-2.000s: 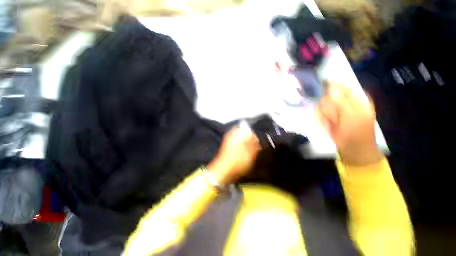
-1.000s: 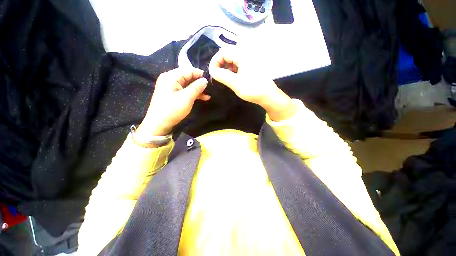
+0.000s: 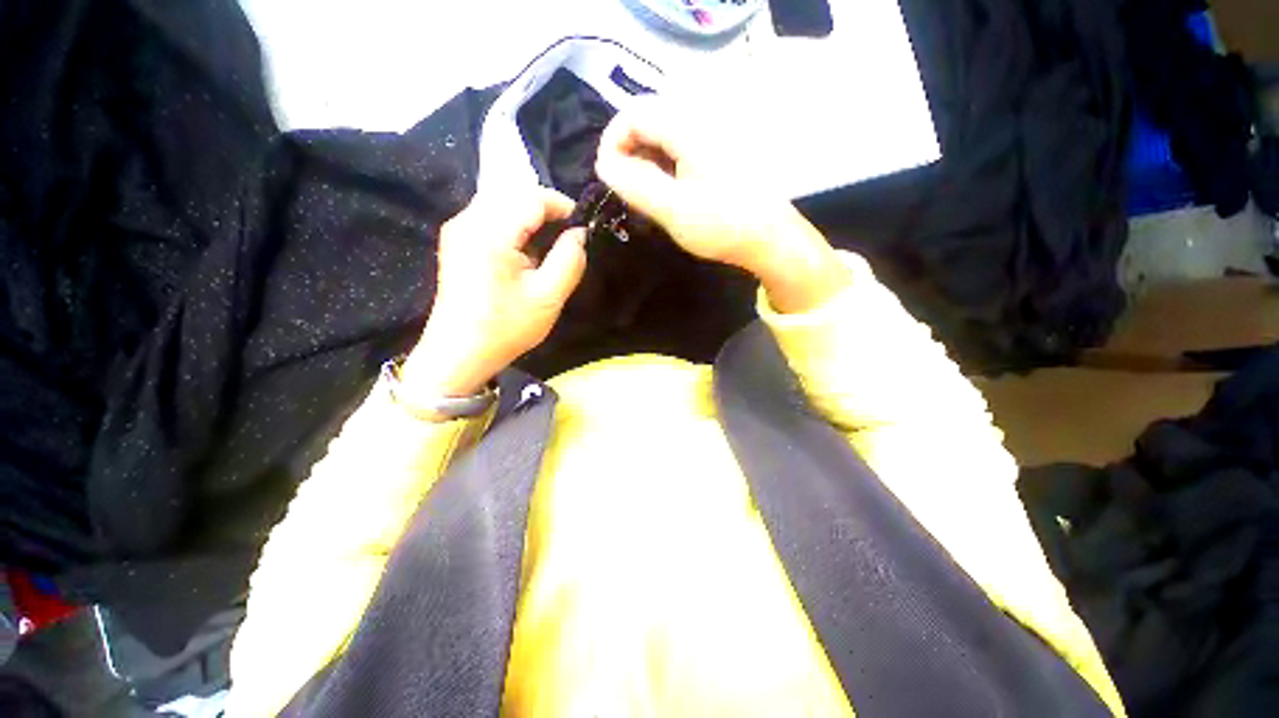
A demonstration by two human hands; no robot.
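Observation:
Black trousers with fine pale flecks lie over my lap and the table edge. Their waistband lining, a pale strip, curves around a dark opening above my hands. My left hand pinches the black waistband edge between thumb and fingers. My right hand is just right of it, fingers curled, at the same spot. A small dark piece with a shiny ring-like glint shows between the hands; a thin light line, maybe a needle, lies beside it. What my right fingertips hold is too small to tell.
The white table lies ahead. A round bowl and a black phone are cut off by the top edge. Black garments hang on the right, near a blue crate. More black garments lie lower right.
Earlier my right hand was out over the table by the bowl; it has come to the waistband at my left hand. Since one second ago, the shiny piece has come into view between the hands.

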